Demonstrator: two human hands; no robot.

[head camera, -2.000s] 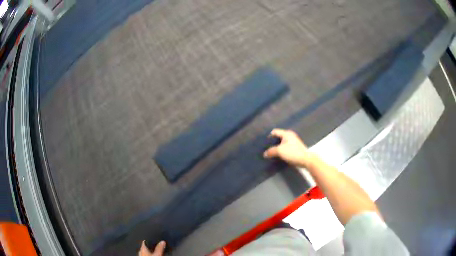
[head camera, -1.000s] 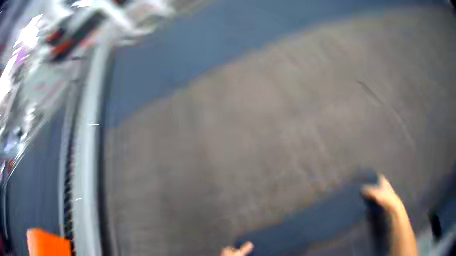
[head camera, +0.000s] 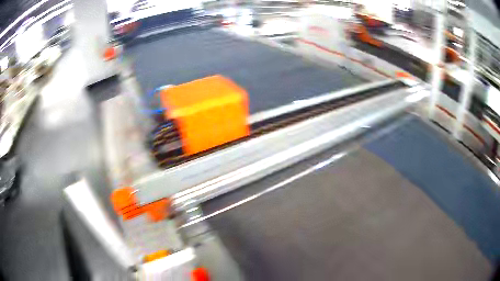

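Neither of my hands is in the picture. The grey-brown cutting bed point(head camera: 351, 219) lies nearest in front of me, blurred. Dark blue fabric point(head camera: 438, 175) covers the right part of the bed as a wide band. The silver gantry beam point(head camera: 296, 142) crosses over the bed, with a dark cable chain along it. A bright orange box point(head camera: 211, 115) sits on the beam towards its left end. More dark blue fabric point(head camera: 285, 71) covers the surface beyond the beam.
A light bed edge rail point(head camera: 118, 142) runs along the left, with orange parts point(head camera: 137, 204) at the beam's end. A white bar point(head camera: 101, 222) stands over the grey floor point(head camera: 38, 219) at left. White posts point(head camera: 437, 60) and other machines are at the back right.
The view has swung up and away from the near part of the bed. Both hands and the narrow blue piece they were at have left the picture; the beam and orange box have come in.
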